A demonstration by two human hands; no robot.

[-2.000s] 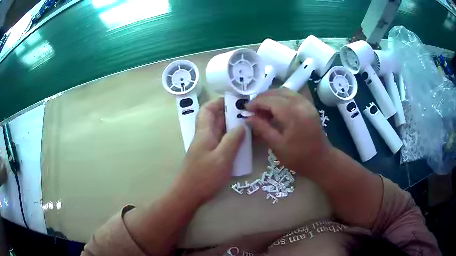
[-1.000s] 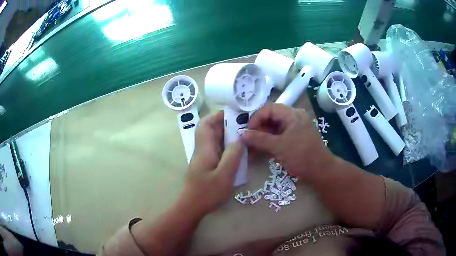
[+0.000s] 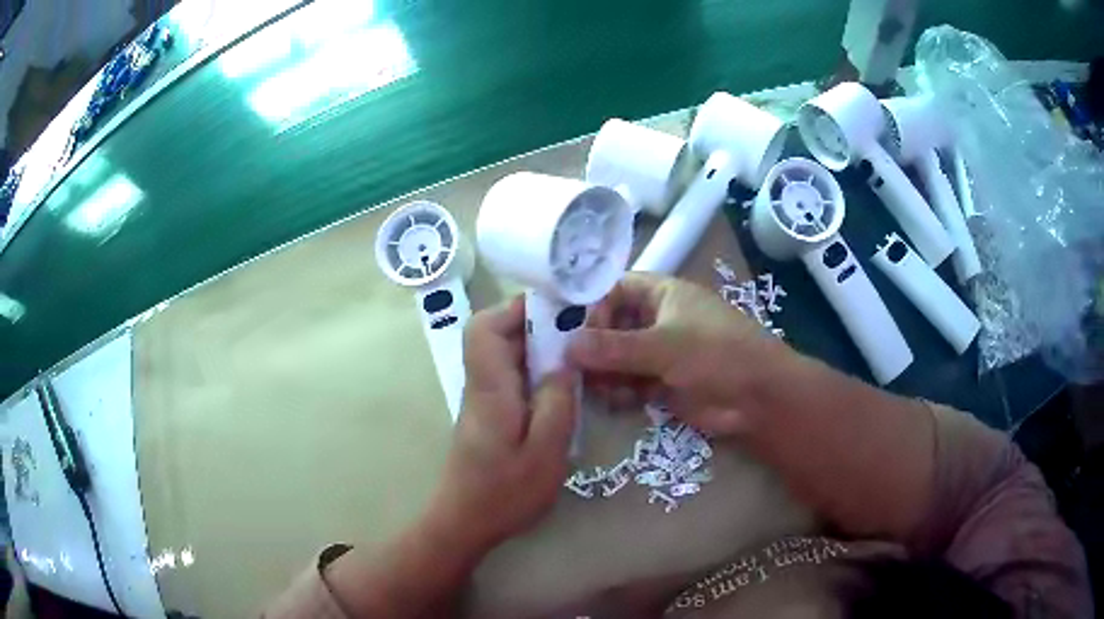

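Note:
A white handheld fan (image 3: 551, 236) is held upright in front of me, its head up and tilted to the right. My left hand (image 3: 502, 417) is closed around its handle from the left. My right hand (image 3: 678, 351) presses thumb and fingers on the handle just below the dark oval window (image 3: 570, 318). The fingers hide the button openings, and I cannot see whether a button is under them. A pile of small white buttons (image 3: 672, 460) lies on the brown board below my right hand.
Another fan (image 3: 423, 246) lies left of the held one. Several fans lie at the back and right, one (image 3: 801, 206) on the dark surface. A loose handle cover (image 3: 926, 294), more small white pieces (image 3: 753, 300) and a clear plastic bag (image 3: 1029, 206) are at right. The green conveyor (image 3: 509, 73) runs behind.
The small white button seen at my right fingertips earlier is now hidden. My right thumb has moved onto the handle below the window. The held fan's head has turned and tilted more to the right.

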